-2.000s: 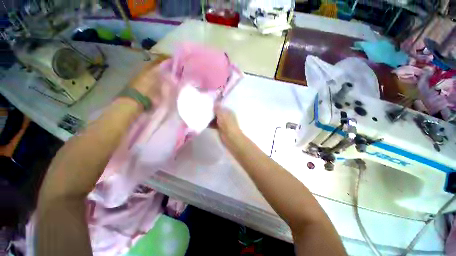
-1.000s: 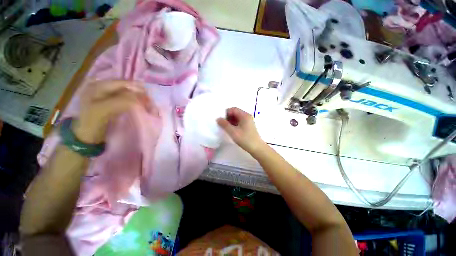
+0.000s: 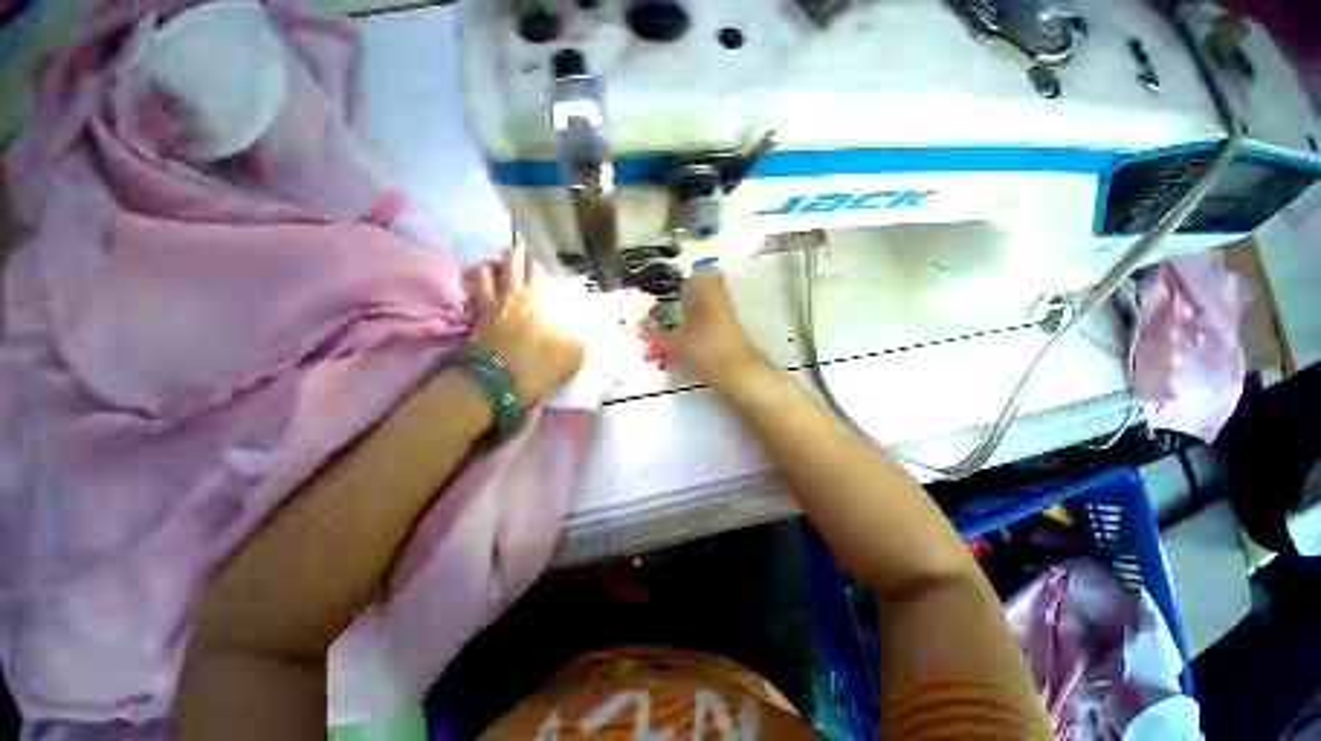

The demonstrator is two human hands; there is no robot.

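A large pink garment piece lies bunched on the table left of the needle and hangs over the front edge. A white round patch shows on it at the upper left. My left hand, with a green bangle at the wrist, presses on the garment's edge just left of the needle area. My right hand is at the presser foot, its fingertips close to the bright light; whether it grips cloth cannot be told. The white sewing machine has a blue stripe and "JACK" lettering.
A pale cable loops over the machine bed and front edge. A blue plastic basket with pink cloth stands at the lower right. More pink cloth hangs beyond the machine's right end. The table's front edge runs below my hands.
The view has moved closer to the machine. The garment was lifted, then laid down left of the needle. Both hands have moved to the needle area, my left hand now pressing on the cloth.
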